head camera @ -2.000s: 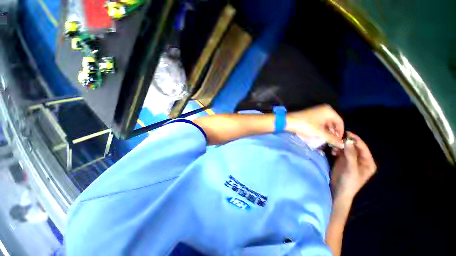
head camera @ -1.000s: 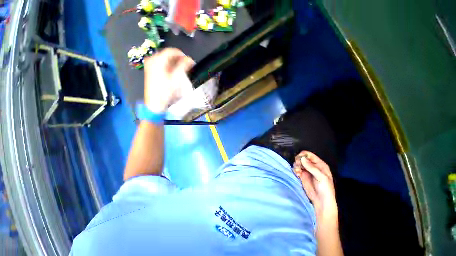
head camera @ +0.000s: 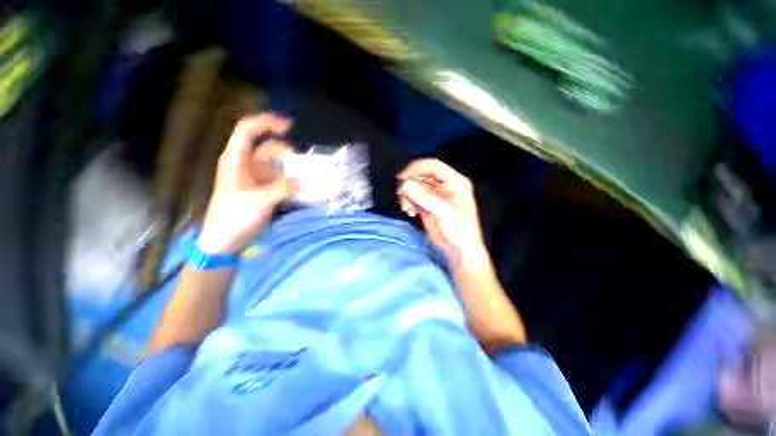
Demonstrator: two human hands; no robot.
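The view is blurred. My left hand (head camera: 241, 192), with a blue strap on its wrist, holds a small clear plastic bag (head camera: 333, 177) by its left side, over my lap. The bag is crinkled and whitish; its contents are not clear. My right hand (head camera: 442, 203) is a short way to the right of the bag, not touching it. Its thumb and fingertips are curled together; whether a small piece is between them cannot be told.
The dark green bench (head camera: 647, 153) with its shiny edge runs diagonally at upper right. A blurred group of green boards (head camera: 566, 58) lies on it. A bluish-purple sleeve (head camera: 702, 366) of another person shows at lower right. A whitish plastic bundle (head camera: 111, 221) is at left.
The view has swung towards the bench. My left hand has come from the dark side surface back over my lap and now visibly holds the bag near my right hand.
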